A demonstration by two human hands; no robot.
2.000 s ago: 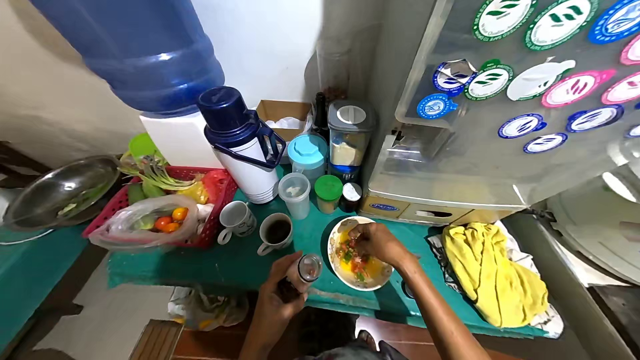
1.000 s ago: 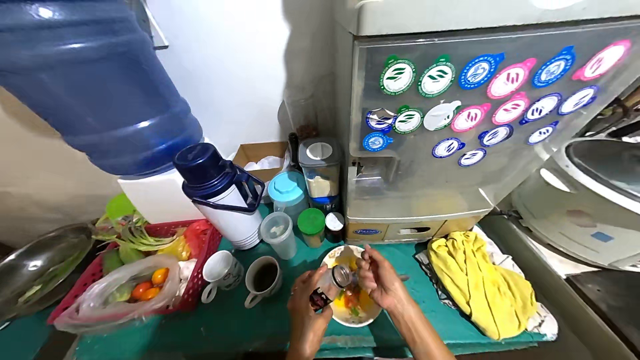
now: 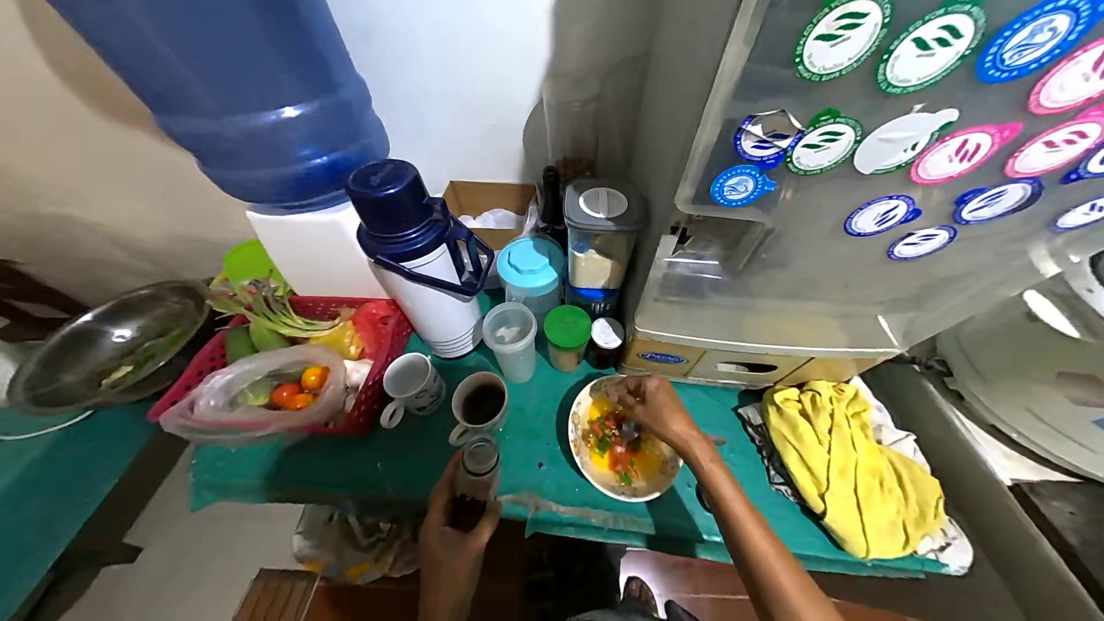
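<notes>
My left hand [image 3: 457, 535] grips a small clear jar [image 3: 479, 466] with dark contents, upright and without a lid on top, at the table's front edge. My right hand [image 3: 651, 410] is over the bowl [image 3: 580, 440], with its fingers pinched together; a dark, rounded thing, perhaps a spoon's bowl, shows just under them. Inside the bowl are egg yolks and chopped red and green vegetables [image 3: 623, 448]. Left of the bowl, a mug of dark liquid [image 3: 480, 403] stands just behind the jar, and a second white mug [image 3: 414, 385] is beside it.
Behind the mugs stand a thermos jug [image 3: 431, 285], a plastic cup [image 3: 511, 341], a green-lidded jar [image 3: 567, 336] and a rice dispenser [image 3: 759, 259]. A red basket of vegetables [image 3: 392, 354] and a metal wok [image 3: 112, 345] are at left. A yellow cloth [image 3: 849, 466] lies at right.
One second ago the jar was tipped over the bowl; my left hand has moved it left, away from the bowl, and it is upright. My right hand is still at the bowl.
</notes>
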